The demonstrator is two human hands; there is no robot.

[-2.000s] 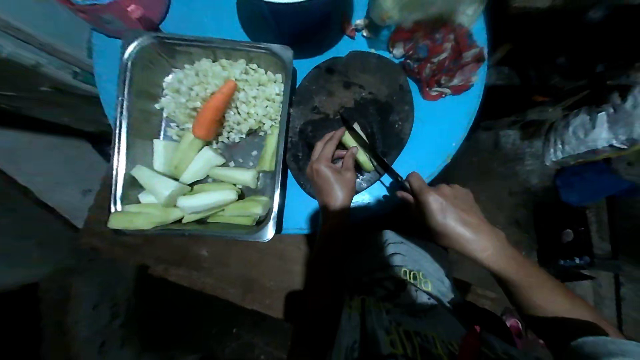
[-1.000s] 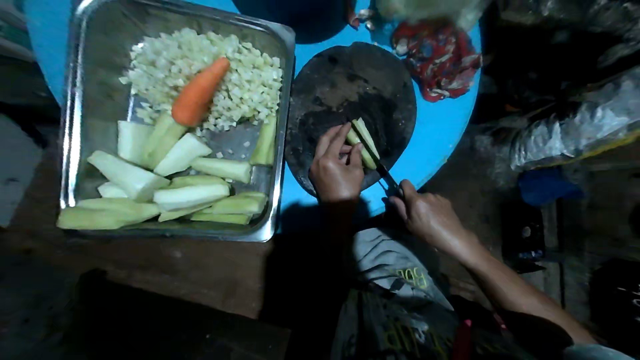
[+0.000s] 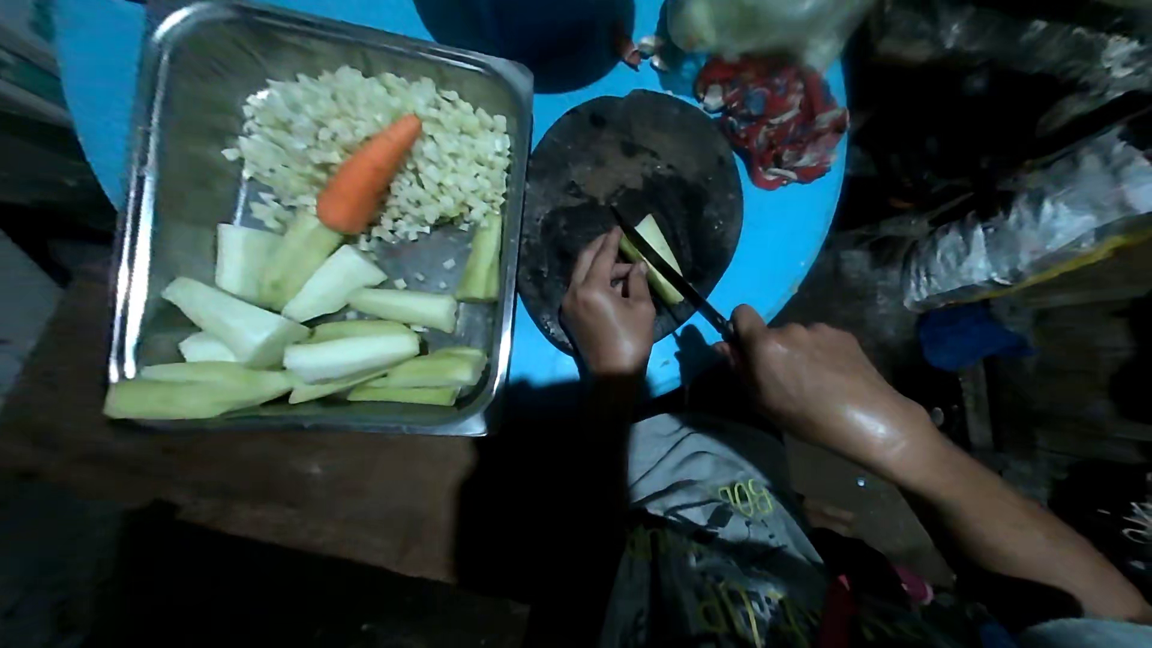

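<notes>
On a dark round chopping board (image 3: 621, 153) lie pale green vegetable pieces (image 3: 660, 241). My left hand (image 3: 612, 301) rests on the board, its fingertips holding the pieces from the left. My right hand (image 3: 792, 360) is closed around the handle of a knife (image 3: 670, 273), whose dark blade lies across the pieces, pointing up and left. Left of the board, a steel tray (image 3: 517, 225) holds a heap of diced pale vegetable (image 3: 450, 162), a peeled carrot (image 3: 369, 175) and several peeled pale green wedges (image 3: 351, 354).
The blue round table (image 3: 814, 243) carries a dark blue container (image 3: 540, 45) behind the board. A red patterned bundle (image 3: 774, 117) and a translucent plastic bag (image 3: 765, 27) are at the back right. Silvery plastic sacks (image 3: 1017, 225) and a blue cloth-like item (image 3: 967, 337) lie beyond the table.
The knife blade now lies across the vegetable pieces, which sit spread apart more than before. Both hands remain at the board. The view has shifted somewhat.
</notes>
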